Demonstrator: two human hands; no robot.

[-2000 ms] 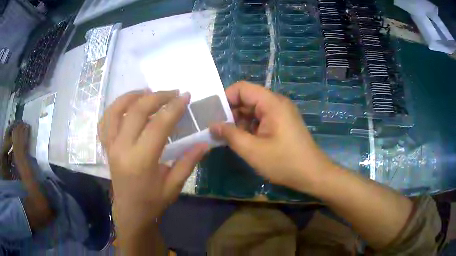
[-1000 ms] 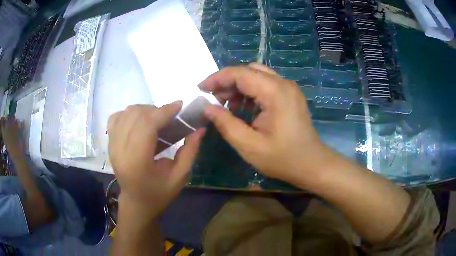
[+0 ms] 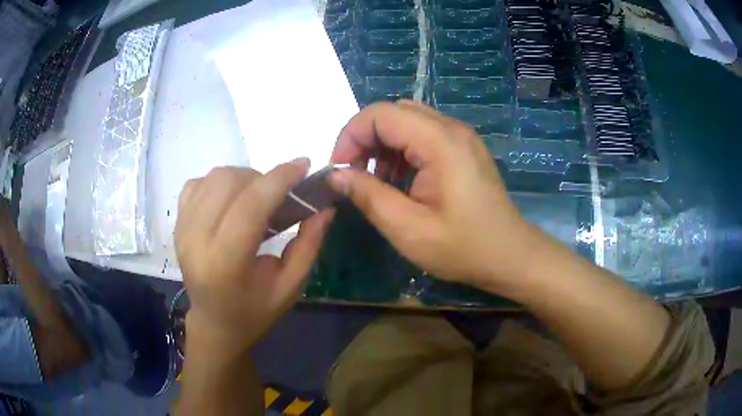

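A white release liner [image 3: 281, 81] stretches up and away from my hands over the white sheet. Grey adhesive squares [image 3: 315, 191] sit at its near end, bent and partly hidden by my fingers. My left hand [image 3: 252, 219] pinches the near end of the liner between thumb and fingers. My right hand [image 3: 423, 183] pinches the right edge of the liner at the end grey square, thumb in front and fingers curled behind. Whether that square has lifted off the liner cannot be told.
The clear blister tray [image 3: 468, 73] lies beyond my right hand, with rows of dark modules [image 3: 602, 97] at its right. A shiny gridded strip [image 3: 126, 154] lies on the white sheet [image 3: 191, 97] at left. White paper [image 3: 704, 32] lies far right. Another person's arm [image 3: 37, 284] is at far left.
The liner's near end has tilted and bent between my hands, so less of the grey squares shows. Both hands stay pinched on it. The other person's hand at left has moved mostly out of view.
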